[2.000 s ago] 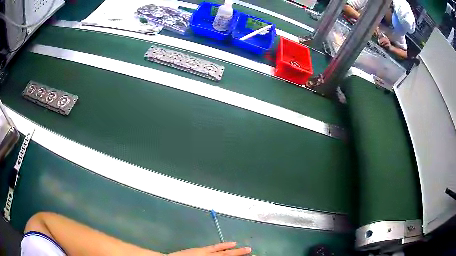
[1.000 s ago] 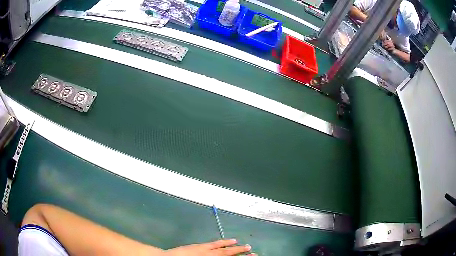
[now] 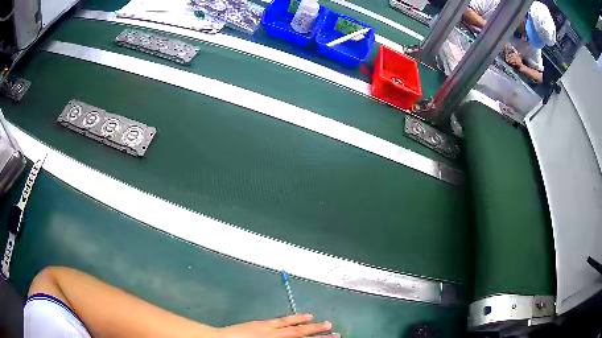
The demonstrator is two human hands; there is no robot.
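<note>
My left hand (image 3: 284, 327) lies at the bottom edge, partly cut off, with its fingers pointing right. A thin blue-tipped pen-like tool (image 3: 288, 292) sticks up from beside the fingers, its tip at the near white guide strip (image 3: 218, 241). I cannot tell whether the hand grips it. My right hand is out of the picture. A grey panel with four round units (image 3: 107, 127) rides on the green conveyor belt (image 3: 231, 171) at the left.
Other panels lie on the far lane (image 3: 157, 46), near the roller (image 3: 431, 135) and at the left edge (image 3: 14, 88). Blue bins (image 3: 344, 49) and a red bin (image 3: 396, 78) stand beyond. A metal post, green roller and person are at right. A watch (image 3: 24, 198) lies left.
The near panel has moved right along the belt. The far-lane panel has moved left. Another panel has appeared near the roller, and one at the left edge. My left hand has hardly moved.
</note>
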